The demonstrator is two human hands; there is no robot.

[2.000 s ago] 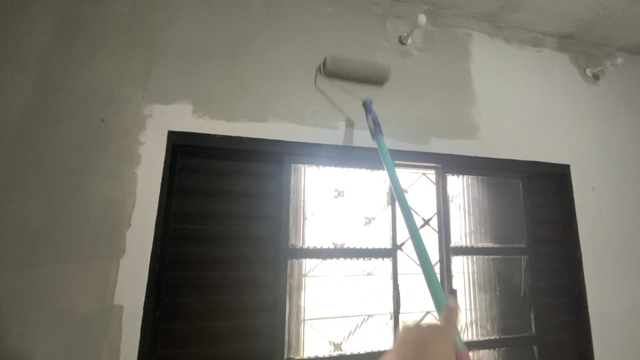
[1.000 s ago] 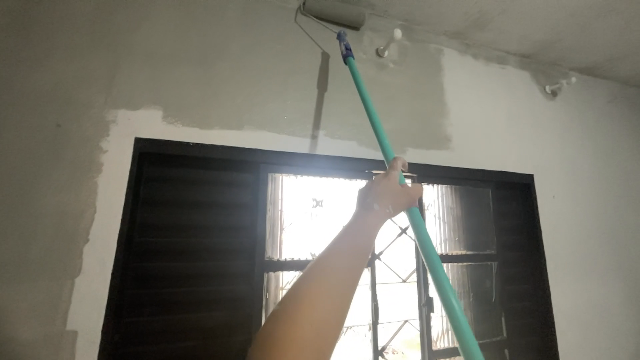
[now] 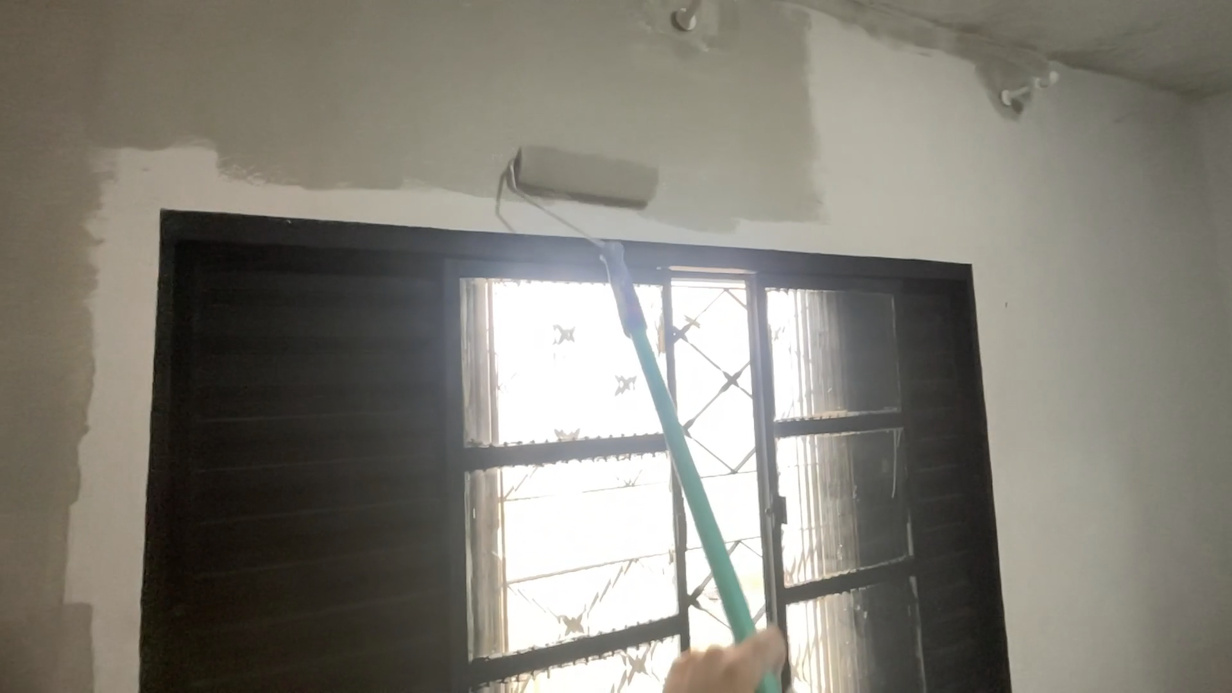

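Observation:
A paint roller (image 3: 587, 177) covered in grey paint lies near-level against the wall, just above the window's top frame. Its wire frame joins a blue handle piece (image 3: 624, 294) at the tip of a green extension pole (image 3: 695, 481). The pole slants down to the right in front of the window. At the bottom edge my left hand (image 3: 724, 666) is closed around the pole, only its fingers and knuckles showing. My right hand is out of view. Grey paint (image 3: 385, 96) covers the upper wall; a pale strip (image 3: 327, 200) runs between it and the window.
The dark metal window frame (image 3: 577, 247) holds louvred panels (image 3: 308, 443), glass panes and a patterned grille (image 3: 733, 379). Two pale wall fittings, one above the roller (image 3: 685, 17) and one at upper right (image 3: 1015, 96), stick out. The ceiling (image 3: 1136, 38) meets the wall at upper right.
One second ago the roller was higher, near the fitting; it has come down to just above the window. My left hand has dropped from the window's top edge to the bottom of the view.

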